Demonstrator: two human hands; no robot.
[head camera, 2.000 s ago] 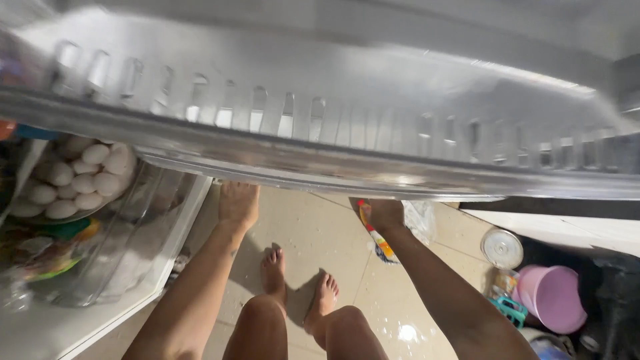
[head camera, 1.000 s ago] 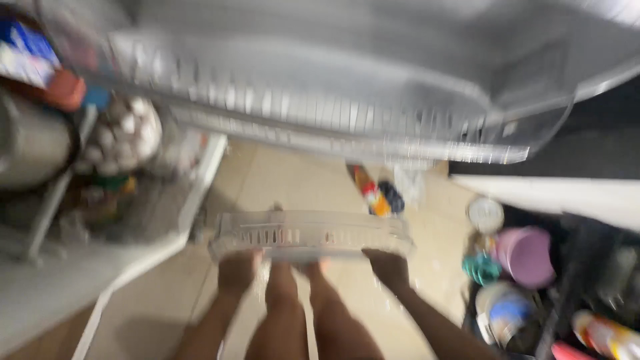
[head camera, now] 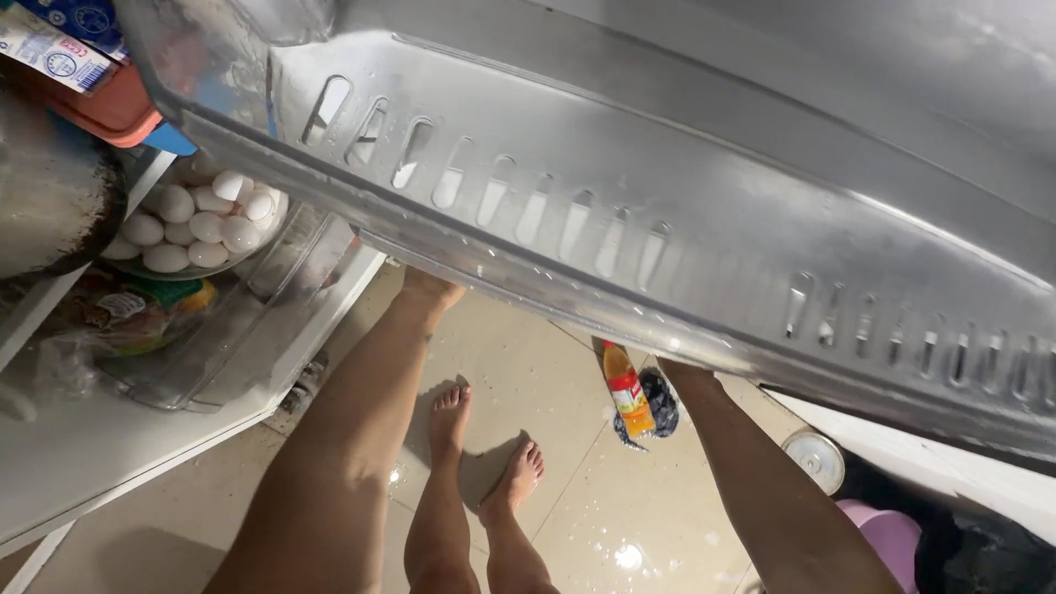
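A large clear plastic fridge bin with slots (head camera: pixel 528 206) spans the upper view, wet with drops and tilted down to the right. My left hand (head camera: pixel 433 289) reaches up under its lower edge, left of centre; the fingers are hidden. Farther right, my right hand (head camera: pixel 689 375) goes under the same edge, and its fingers are hidden too. Whether either hand grips anything there cannot be seen. Just left of my right hand, a bottle of orange liquid (head camera: pixel 629 392) lies on the floor against a black plastic bag (head camera: pixel 660 404).
On the left, fridge shelves hold a bowl of white eggs (head camera: pixel 206 223), a large pot (head camera: pixel 54 181), bagged food (head camera: pixel 124 309) and a red-lidded container (head camera: pixel 107 107). My bare feet stand on wet floor tiles (head camera: pixel 577 528). A round metal lid (head camera: pixel 814 462) and a pink tub (head camera: pixel 887 536) are at right.
One second ago both hands held a smaller clear slotted bin low over my legs. The hands have since moved up under the large bin's edge, and that smaller bin is no longer plainly seen.
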